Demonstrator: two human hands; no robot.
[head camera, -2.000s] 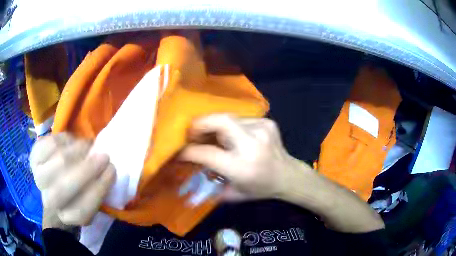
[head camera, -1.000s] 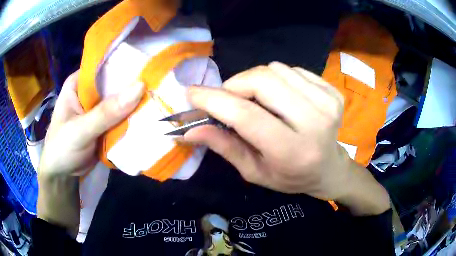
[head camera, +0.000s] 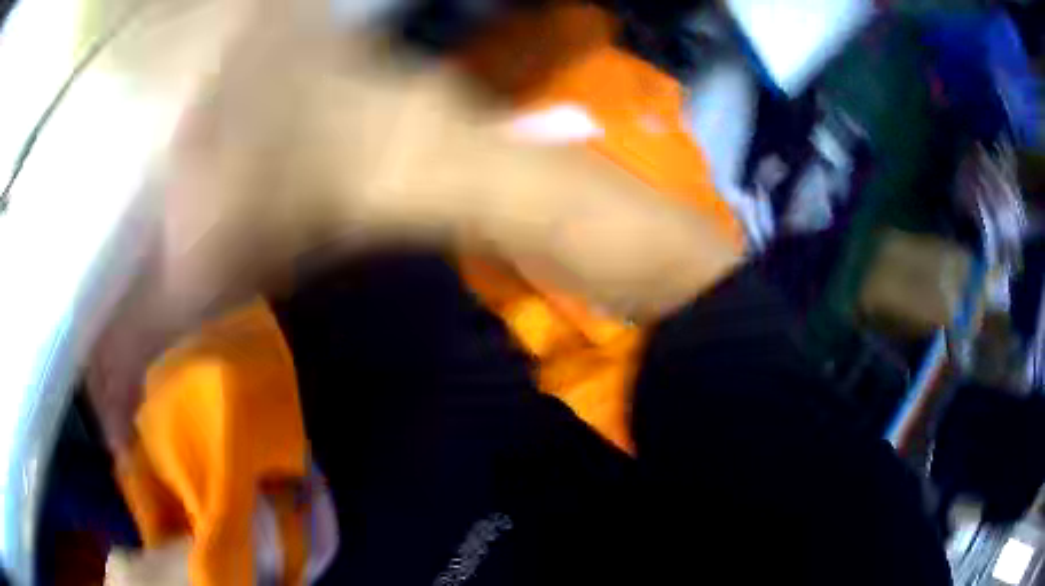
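Note:
The frame is strongly blurred. An orange garment piece (head camera: 218, 424) hangs in folds at the lower left, with a pale part at its lower end. My right hand (head camera: 252, 149) is a large blur at the upper left, above the piece; its fingers and anything in them cannot be made out. A small patch of skin, apparently my left hand (head camera: 149, 567), shows at the bottom left beside the orange cloth, cut off by the edge; its grip is hidden. The snips cannot be made out.
Waiting orange pieces (head camera: 642, 115) with a white rectangle lie behind my right forearm. The white machine table (head camera: 57, 229) curves along the left edge. Mixed scraps (head camera: 802, 183) and a brownish box-like object (head camera: 917, 280) are on the right.
The view has swung to the right. My right hand has moved away from the opened-out piece, and the snips seen in it before no longer show. The orange piece now hangs at lower left.

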